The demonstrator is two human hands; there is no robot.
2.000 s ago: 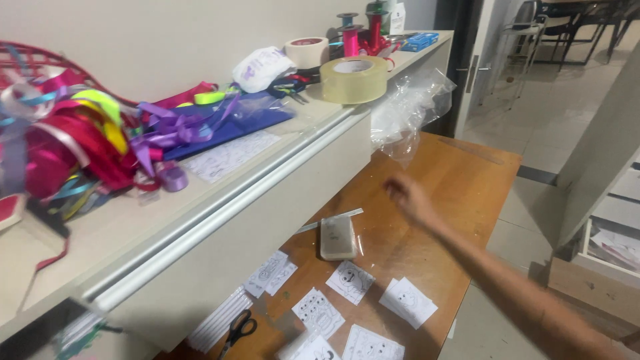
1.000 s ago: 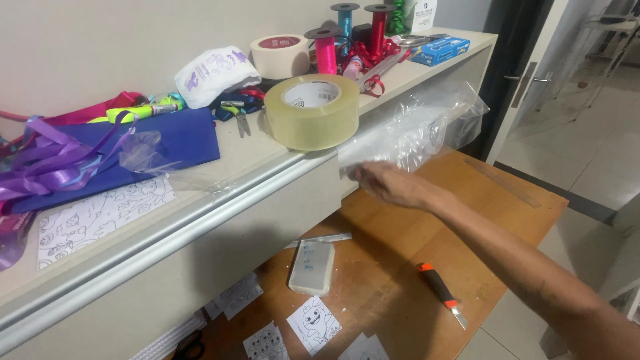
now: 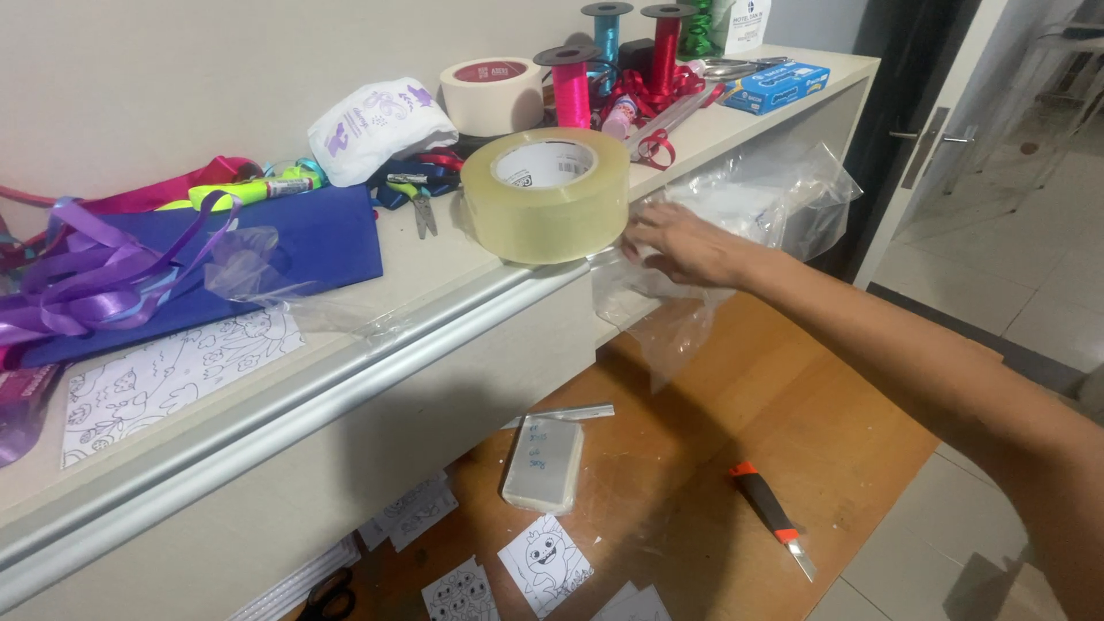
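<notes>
My right hand (image 3: 681,246) reaches in from the right, fingers curled at clear plastic bags (image 3: 733,203) in the open compartment under the shelf top. Whether the fingers grip the plastic cannot be told. Just left of the fingertips, a large roll of clear packing tape (image 3: 548,203) lies flat at the shelf's edge. Below on the wooden table are a wrapped pack of clear sleeves (image 3: 543,464) with handwriting, a metal ruler (image 3: 573,412), an orange and black utility knife (image 3: 772,513) with its blade out, and small printed drawings (image 3: 545,565). My left hand is out of view.
On the shelf top (image 3: 414,259) lie purple ribbon (image 3: 95,276), a blue folder (image 3: 319,237), small scissors (image 3: 421,207), masking tape (image 3: 492,95), ribbon spools (image 3: 571,86) and a blue box (image 3: 776,86). Black-handled scissors (image 3: 328,595) lie low on the table. A door (image 3: 931,142) stands at the right.
My right hand has moved from above the table to the plastic bags under the shelf top. Some of the plastic now hangs lower over the table. The view has shifted closer to the shelf.
</notes>
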